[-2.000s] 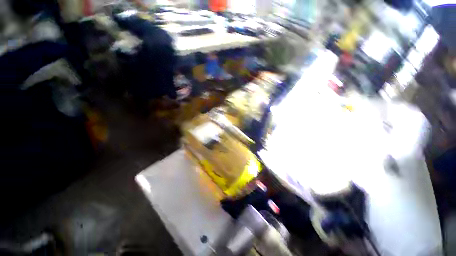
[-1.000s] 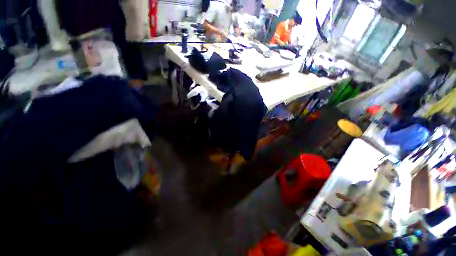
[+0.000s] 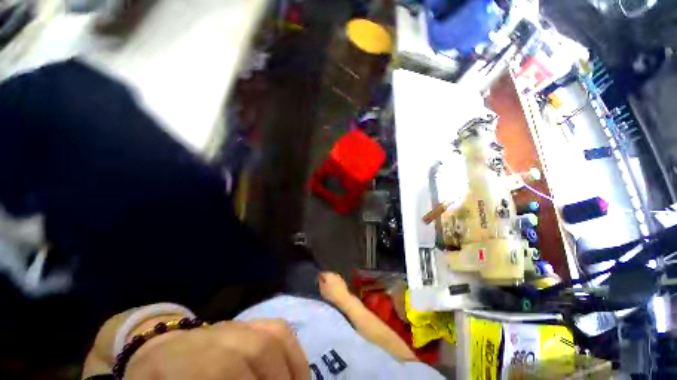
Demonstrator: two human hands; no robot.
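My left hand (image 3: 215,355) is large and blurred at the bottom edge, close to the camera, with a dark beaded bracelet at the wrist. Its fingers look curled; what they hold cannot be told. A smaller hand, apparently my right hand (image 3: 332,287), is on a bare arm beside a grey shirt (image 3: 315,338) with dark letters. It is at the edge of a dark area, and its grip is unclear. A large heap of black or navy cloth (image 3: 126,193) fills the left side, behind my left hand.
A white table (image 3: 178,67) is at upper left. A red stool (image 3: 352,165) and a round yellow seat (image 3: 369,35) stand on the dark floor. A cream sewing machine (image 3: 479,215) is on a white table at right, with thread cones (image 3: 585,209) beyond and a yellow-marked box (image 3: 519,349) below.
The view has swung right and down. The red stool and sewing machine now sit further left and higher in view. My left hand, the bare arm and the grey shirt have come into view.
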